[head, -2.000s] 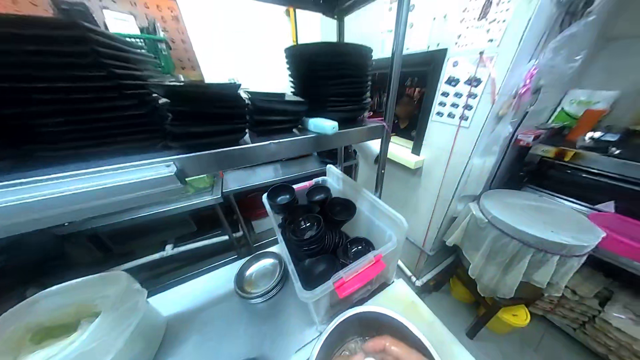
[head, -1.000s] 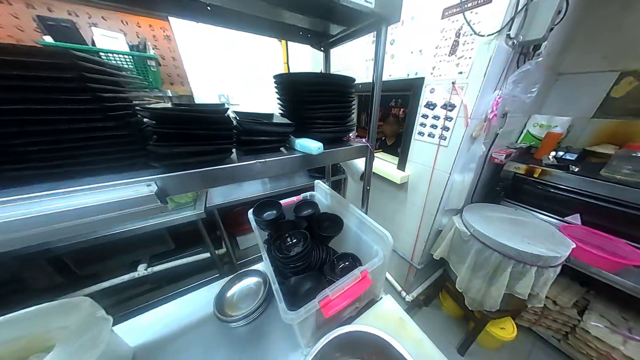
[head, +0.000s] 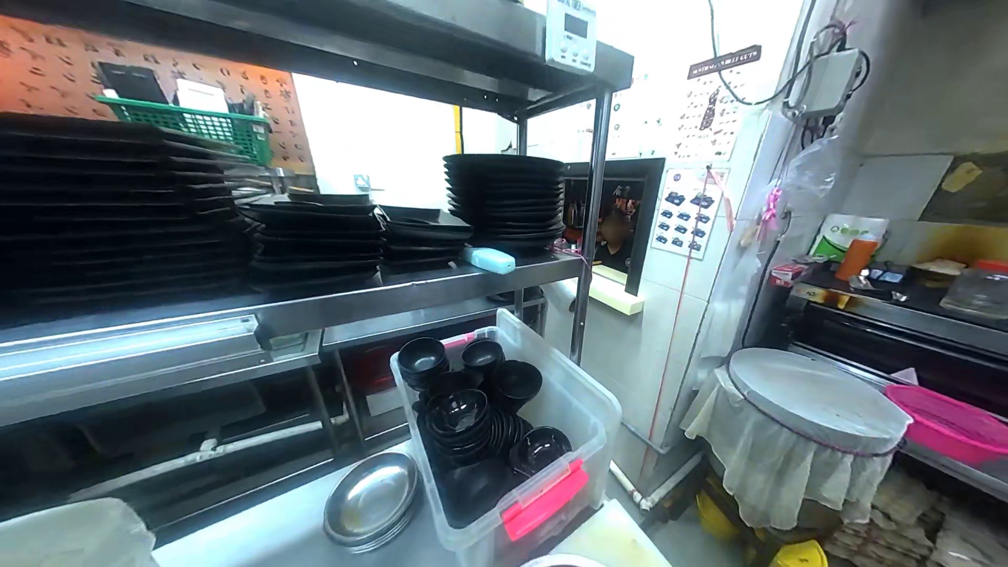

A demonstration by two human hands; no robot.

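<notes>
Neither my left hand nor my right hand shows at this moment. Low in the view, a clear plastic bin (head: pixel 610 417) with a pink latch (head: pixel 545 501) holds several stacks of small black bowls (head: pixel 458 413). Left of it, shallow round metal dishes (head: pixel 372 500) are stacked on the metal counter (head: pixel 276 520). The rim of a round pot or bowl (head: pixel 563 561) just enters the bottom edge, beside a pale board (head: pixel 618 539). What that round vessel holds is hidden.
Above the counter, a steel shelf (head: pixel 425 291) carries stacked black plates (head: pixel 504 197) and a light blue object (head: pixel 490 260). A post (head: pixel 592 228) stands behind the bin. At right are a cloth-draped round container (head: pixel 819 398) and a pink basin (head: pixel 949 421). A plastic-lined container (head: pixel 75 535) is lower left.
Two seconds ago a hand was in the round metal vessel at the bottom; now no hand shows. The view has tilted up, leaving only that vessel's rim visible.
</notes>
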